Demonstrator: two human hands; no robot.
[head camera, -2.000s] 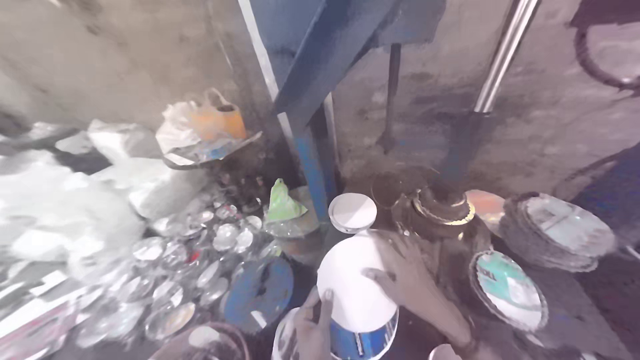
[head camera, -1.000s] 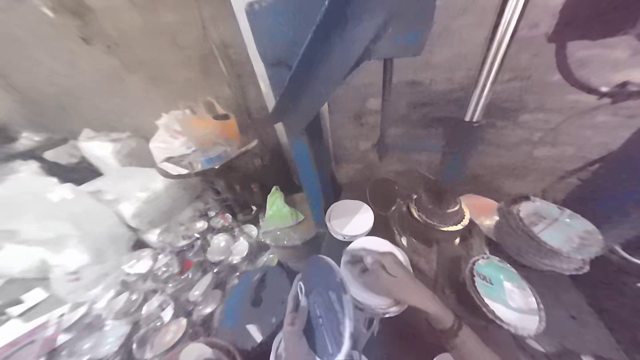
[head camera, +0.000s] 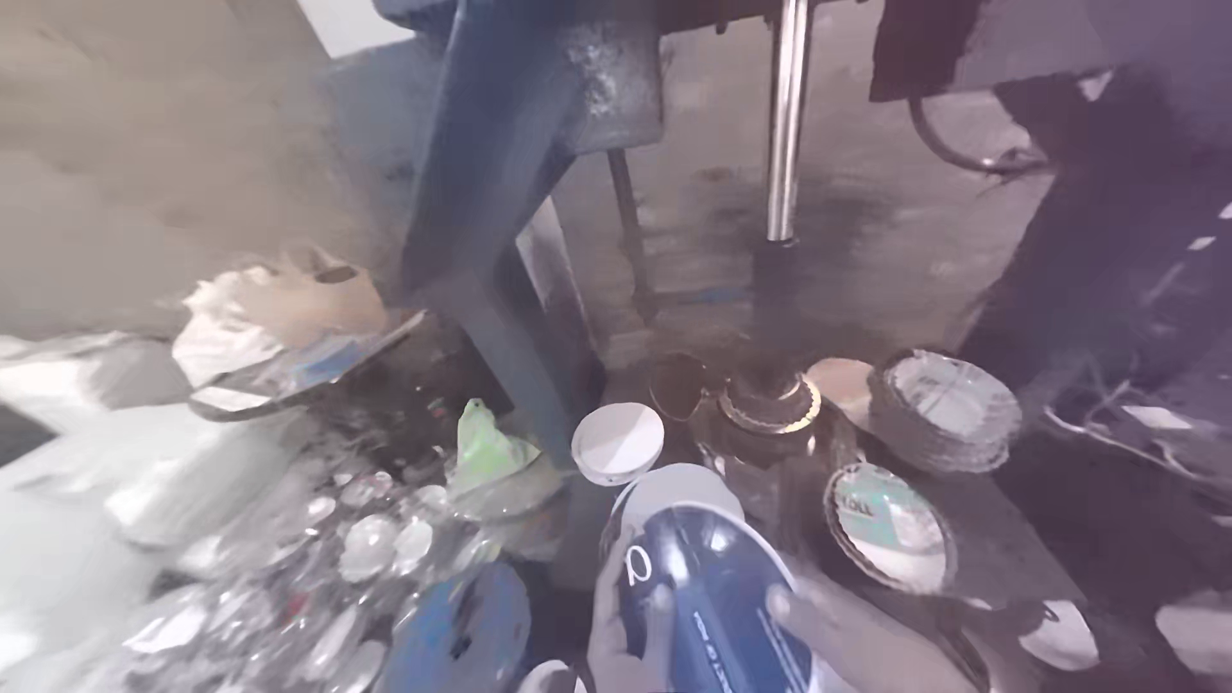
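Note:
Both hands are on a blue oval printed piece (head camera: 707, 602), which lies over a white rounded piece (head camera: 688, 486) at the bottom centre. My left hand (head camera: 630, 626) grips its left side with fingers spread over the front. My right hand (head camera: 847, 626) holds its right edge, the thumb on the blue face. Just behind stands a white round disc or lid (head camera: 618, 441). To the right of it, a metal press die (head camera: 770, 404) with a crimped ring sits under a steel rod (head camera: 789, 125). An oval paper plate with green print (head camera: 887, 527) lies right of my hands.
A stack of oval paper plates (head camera: 953, 409) stands at the right. A blue machine frame (head camera: 481, 173) rises behind. Many small shiny dishes (head camera: 371, 549) and white plastic bags (head camera: 192, 462) fill the left, with a blue disc (head camera: 462, 630) and a green bag (head camera: 491, 448) nearer the frame.
My right hand has come away from the white round container's opening and now holds the blue piece's right side. The blue piece, in my left hand a second ago, is now between both hands.

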